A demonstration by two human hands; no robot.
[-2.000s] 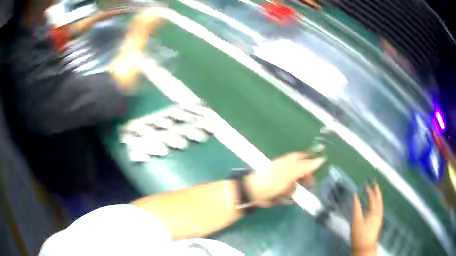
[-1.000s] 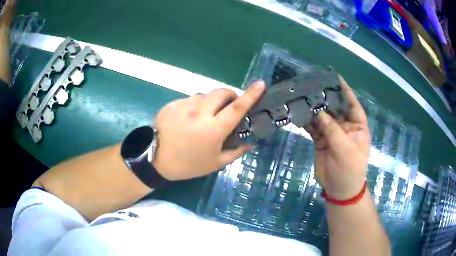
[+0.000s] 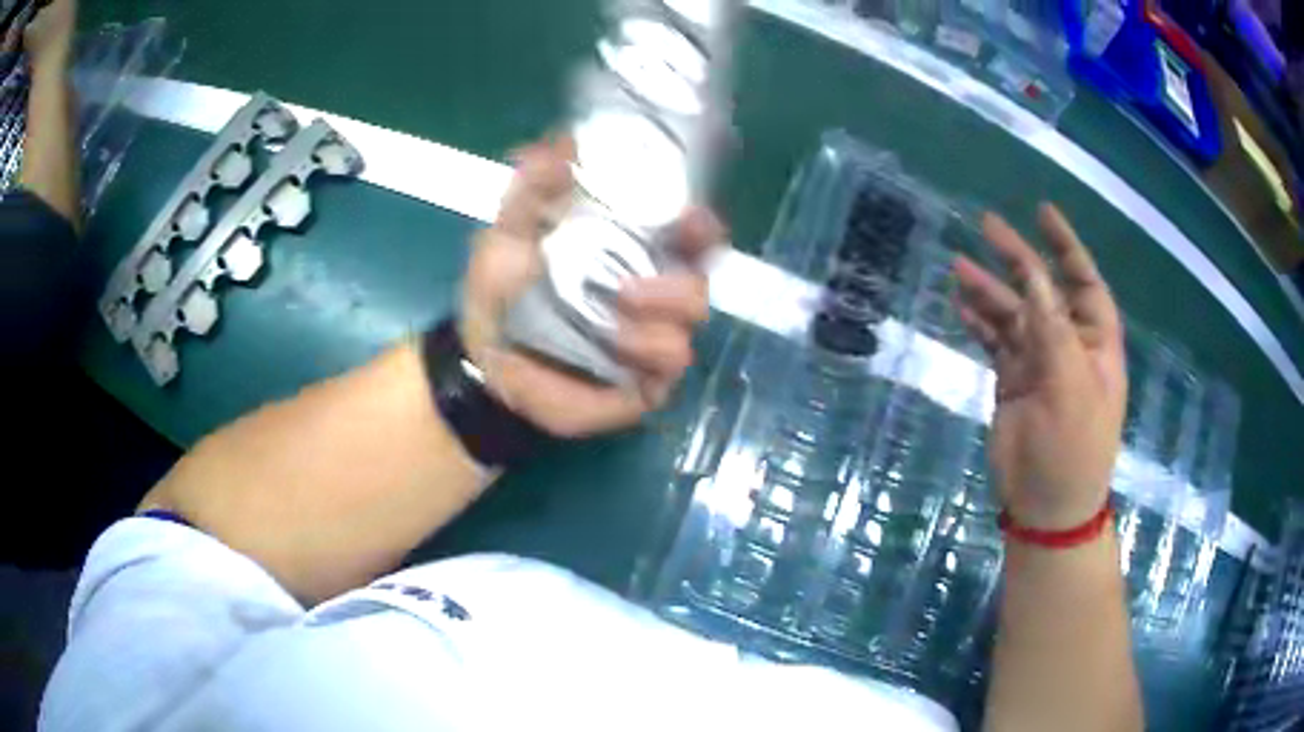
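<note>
My left hand (image 3: 601,329) is closed around the lower end of a grey metal holder strip (image 3: 629,172). The strip stands roughly upright in the view, blurred, with bright round nests facing me; its top is cut off by the picture's edge. My right hand (image 3: 1055,365) is raised over the clear trays, fingers apart, holding nothing. Clear blister trays (image 3: 801,501) lie below and between my hands. A small clear tray (image 3: 808,215) behind them holds a row of dark round components (image 3: 875,236).
Two more holder strips (image 3: 236,258) lie side by side on the green bench at left. Another person's arm (image 3: 52,129) is at the far left edge. A blue bin (image 3: 1144,72) and clear trays line the far side. More trays (image 3: 1276,629) are at right.
My right hand has let go of the holder strip and opened. My left hand has turned the strip upright and moved it left. The dark components in the small tray are now uncovered.
</note>
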